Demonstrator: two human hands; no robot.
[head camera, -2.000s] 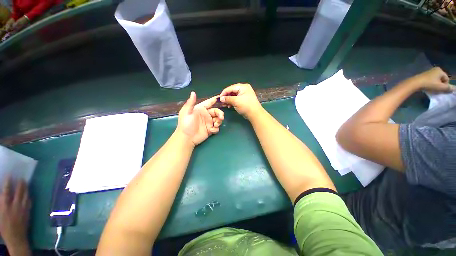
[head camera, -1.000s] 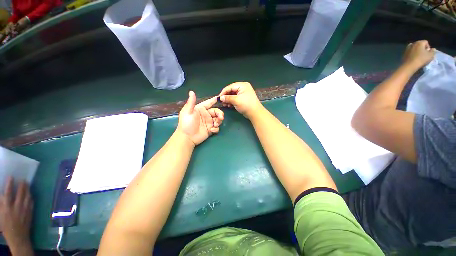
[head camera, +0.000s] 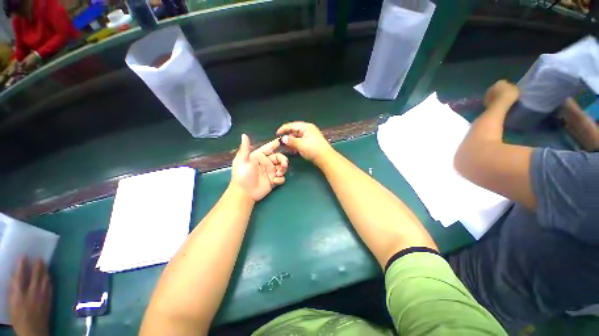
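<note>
My left hand (head camera: 257, 169) is palm up over the green worktable (head camera: 295, 243), its thumb raised and index finger stretched out. My right hand (head camera: 303, 141) pinches a small dark patch, perhaps a finger cot or black tape (head camera: 283, 139), at the tip of my left index finger. The fingers partly hide it. Nothing lies in my left palm.
A stack of white paper (head camera: 150, 218) lies left, beside a black phone or power bank (head camera: 93, 275). Fanned paper (head camera: 433, 161) lies right. Wrapped pieces (head camera: 180, 85) (head camera: 396, 49) stand beyond the edge. A neighbour's arm (head camera: 496, 154) handles a wrapped piece; another hand (head camera: 31, 295) is left.
The view has shifted, so more shows across the line. My hands keep the same pinch. The right neighbour's arm has moved and now a wrapped piece shows at that person's hands.
</note>
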